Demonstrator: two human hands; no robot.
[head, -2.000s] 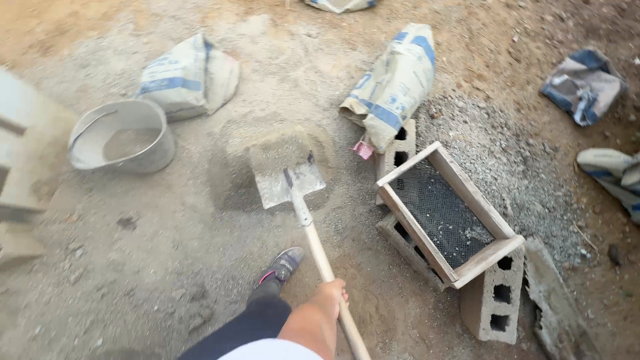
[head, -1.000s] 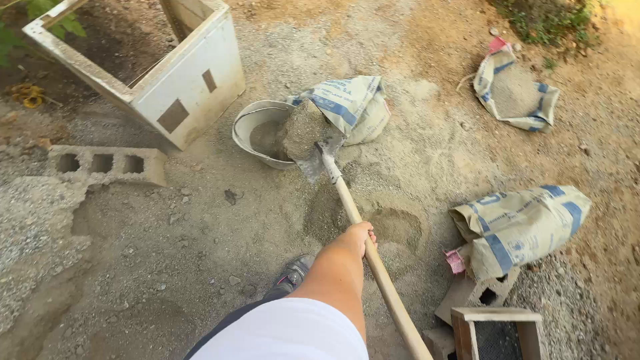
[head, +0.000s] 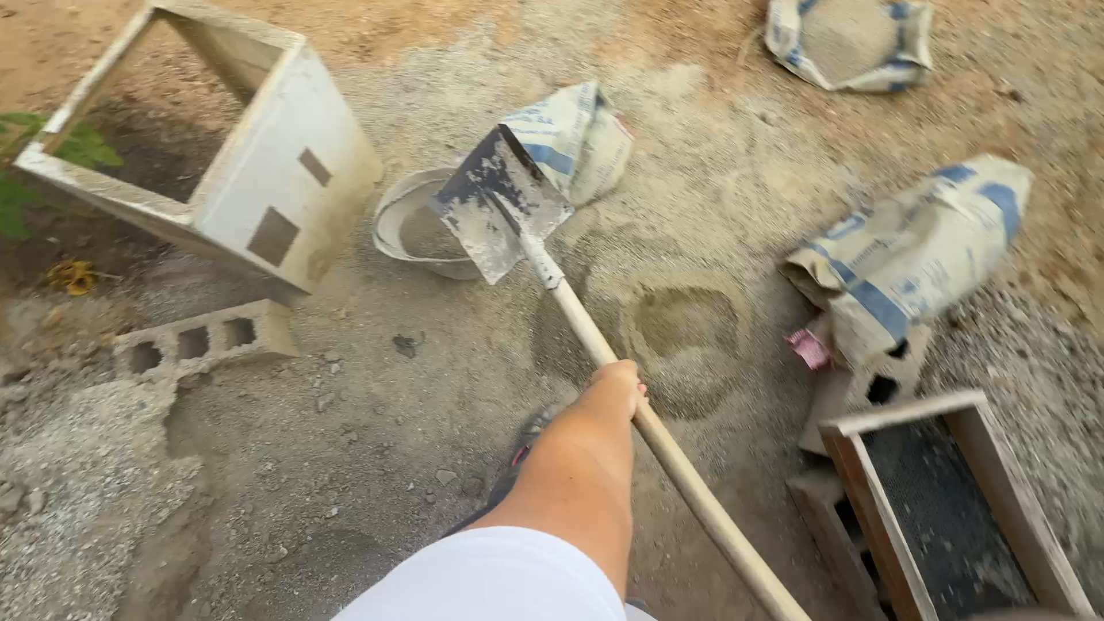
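Note:
My left hand [head: 619,388] is closed around the wooden handle of a shovel [head: 580,323], about midway along the visible shaft. The handle runs out of view at the bottom right, and my right hand is not in view. The square metal blade [head: 500,203], bare and smeared with pale residue, is tilted over the right side of a bucket [head: 398,226] holding grey sandy material. Behind the blade leans a crumpled paper sack [head: 595,151] with blue bands. A low pile of grey sand-like mix [head: 690,345], with a hollow in it, lies right of the shaft.
A white box-like frame [head: 285,172] and a hollow concrete block [head: 267,332] stand left. On the right are a blue-banded sack [head: 940,250], more blocks [head: 871,388] and a wood-framed mesh sieve [head: 880,517]. An opened sack of grey material [head: 914,52] lies at the top right.
The shovel has moved from the pile to the bucket. A heap of grey material on its blade one second ago is gone from it. The view has swung left.

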